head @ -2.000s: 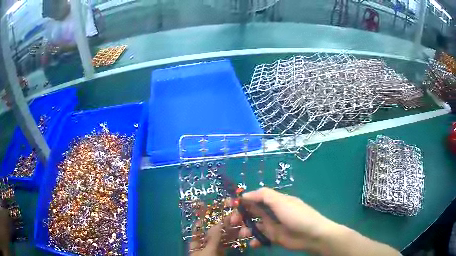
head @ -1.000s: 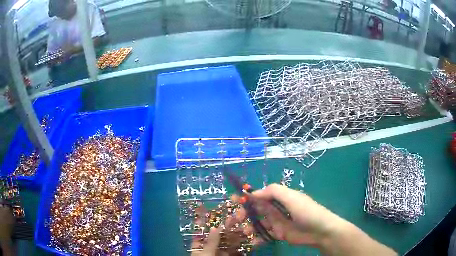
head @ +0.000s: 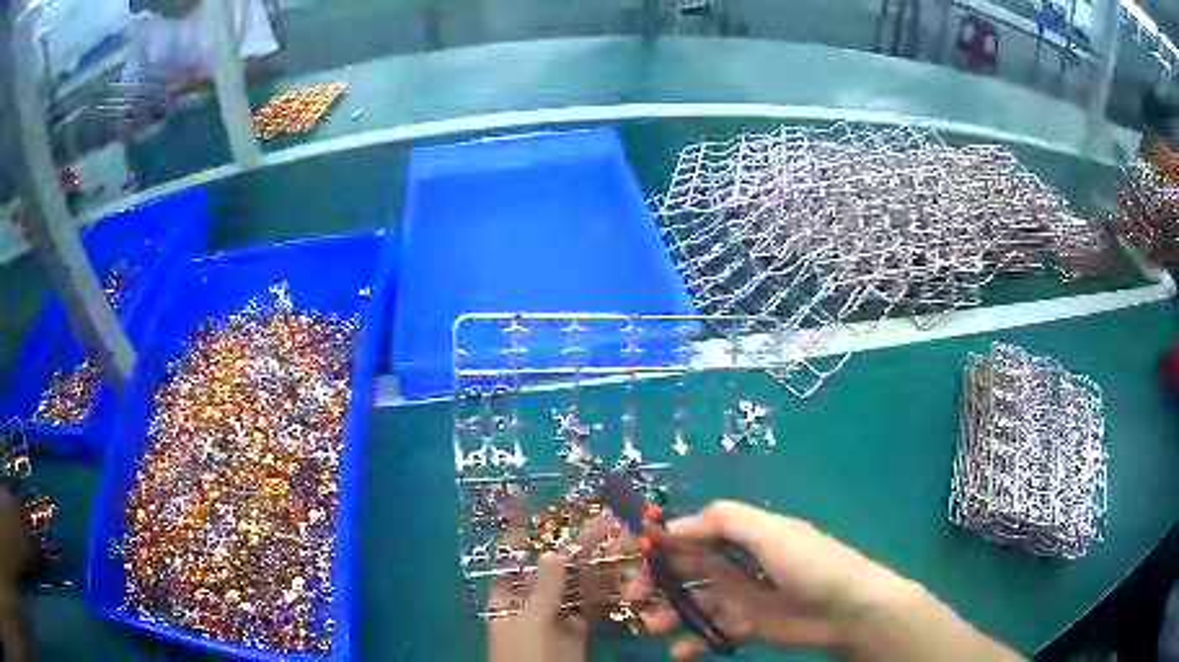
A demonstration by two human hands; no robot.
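A flat silvery sprue frame (head: 582, 375) lies in front of me, its back edge over the blue tray's front. My right hand (head: 763, 576) holds the nippers (head: 672, 582), black with orange-red near the pivot; their blurred jaws are over the frame's middle. My left hand (head: 537, 608) is at the frame's near part, palm up, with gold and silver plated parts (head: 556, 530) at its fingers. Whether it grips the frame is hidden. A small silver cluster (head: 749, 416) lies near the frame's right side.
A filled parts bin (head: 369, 336) stands left, a second blue bin (head: 168, 226) beyond it. A bare blue tray (head: 517, 233) is at back centre, empty runners (head: 879, 226) back right. A stack of frames (head: 1030, 453) lies right. A person's arm (head: 16, 582) shows far left.
The nippers have moved slightly right and nearer me, from the left part rows to the frame's middle. Small parts in the left rows are fewer. The whole view has shifted slightly.
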